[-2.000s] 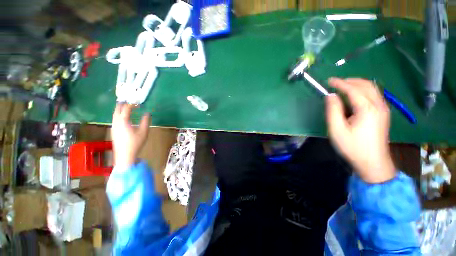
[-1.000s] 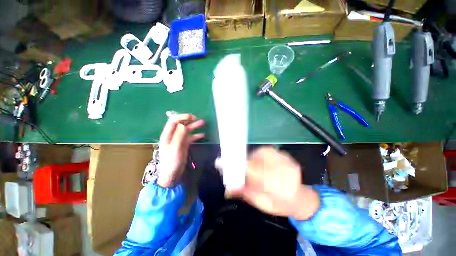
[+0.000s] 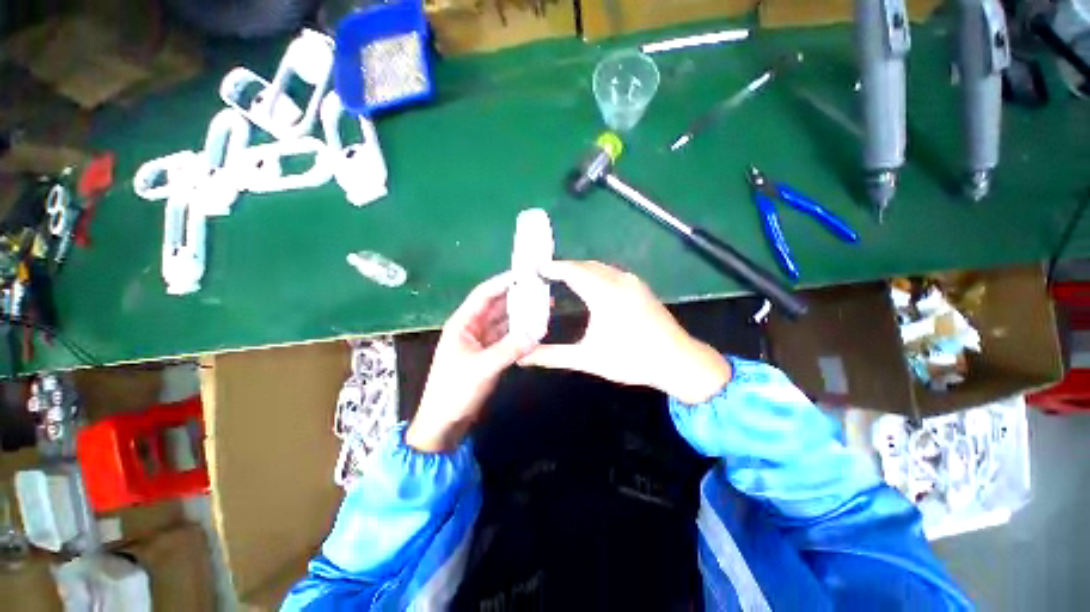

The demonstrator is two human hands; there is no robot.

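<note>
A white plastic housing [image 3: 531, 269] is held upright, seen narrow side on, in front of my lap at the bench's front edge. My left hand [image 3: 469, 355] grips its lower left side. My right hand [image 3: 622, 329] grips it from the right, with thumb and fingers around its lower part. My fingers hide part of the housing, and its inside does not show. A mallet [image 3: 669, 224] with a yellow-green face and black grip lies on the mat to the right, its grip end over the front edge.
White loop housings [image 3: 281, 161] lie piled at left near a blue tray [image 3: 421, 105]. A clear capsule-like item [image 3: 378, 268], clear cup [image 3: 625, 86], blue-handled cutters [image 3: 775, 227] and two grey screwdrivers [image 3: 885, 108] are on the bench. Open cartons [image 3: 281, 460] stand below the edge.
The housing was swinging blurred in my right hand; now both hands hold it. My left hand has moved right to it. The view has shifted, and the capsule-like item shows uncovered.
</note>
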